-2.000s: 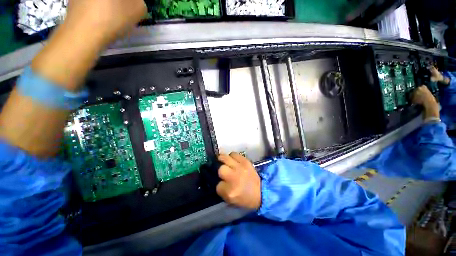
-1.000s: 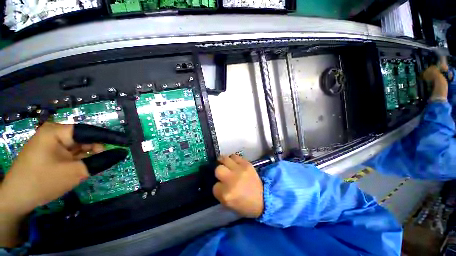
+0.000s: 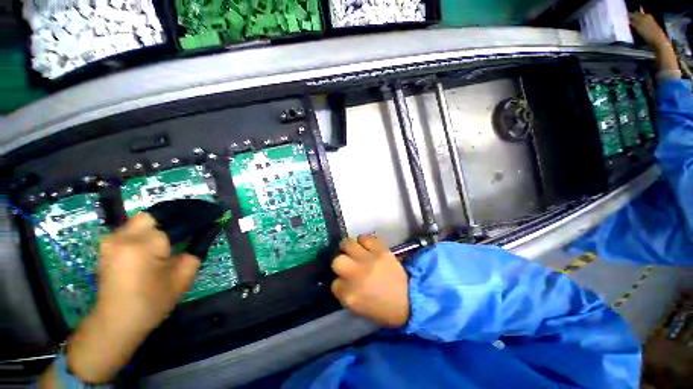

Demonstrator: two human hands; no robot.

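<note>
Three green circuit boards lie side by side in a black carrier (image 3: 190, 318): left (image 3: 72, 262), middle (image 3: 171, 182) and right (image 3: 283, 209). A white connector (image 3: 245, 224) sits at the right board's left edge. My left hand (image 3: 148, 262), with black finger cots, is over the middle board, fingertips near its right edge. A small green bit shows at the fingertips; I cannot tell if it is held or part of the board. My right hand (image 3: 371, 281) has its fingers curled at the carrier's near right corner; nothing held is visible.
Bins of white (image 3: 95, 34), green (image 3: 247, 19) and white-grey parts (image 3: 378, 11) stand beyond the far rail (image 3: 266, 64). Metal cross bars (image 3: 414, 159) and a round wheel (image 3: 513, 119) lie right of the carrier. Another person's sleeve (image 3: 631, 228) is at right, by another carrier.
My left hand came down from the bins over the boards, and its spread fingers have drawn closer together. My right hand stays at the carrier corner. The other person's hand moved up and away.
</note>
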